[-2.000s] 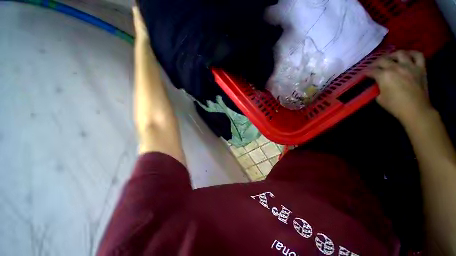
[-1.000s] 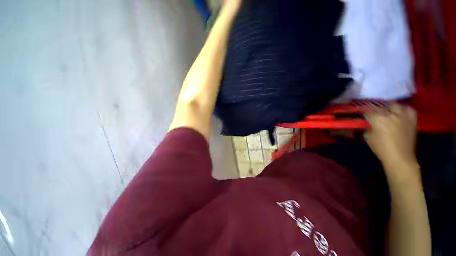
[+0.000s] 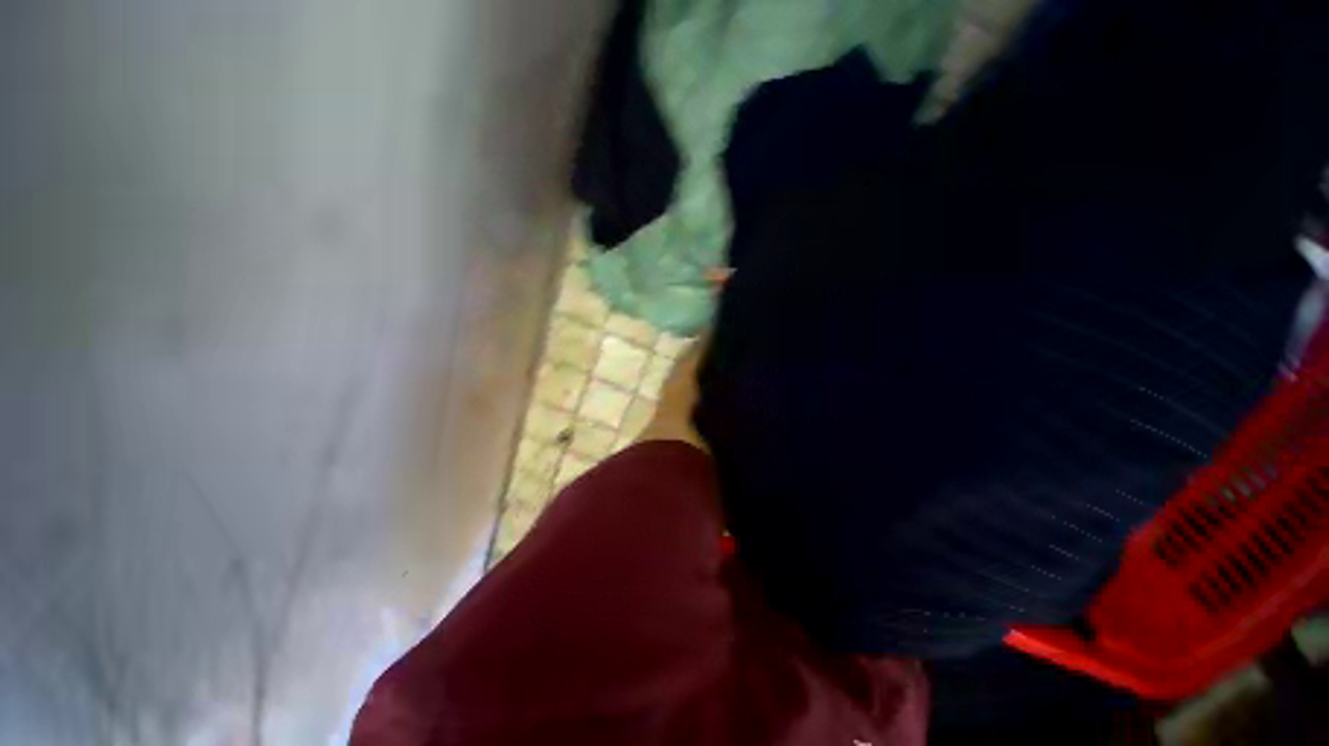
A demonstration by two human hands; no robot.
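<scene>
A large bundle of dark navy pinstripe fabric (image 3: 947, 350) fills the middle and right of the view, with thin pale lines on its lower right part. It covers most of my left forearm; only a bit of skin shows by the maroon sleeve. My left hand is not visible. A slotted red plastic basket (image 3: 1239, 539) is at the right, partly behind the fabric. My right hand cannot be made out. The picture is blurred.
A pale grey-white table surface (image 3: 233, 335) fills the left side. Beyond its edge lie a green cloth (image 3: 663, 270) and a black piece of cloth (image 3: 630, 146), low down near yellowish floor tiles (image 3: 583, 379).
The dark fabric has come nearer and lower, over my left forearm. The basket appears further right and lower. My right hand has left its visible place on the basket rim. The view has shifted.
</scene>
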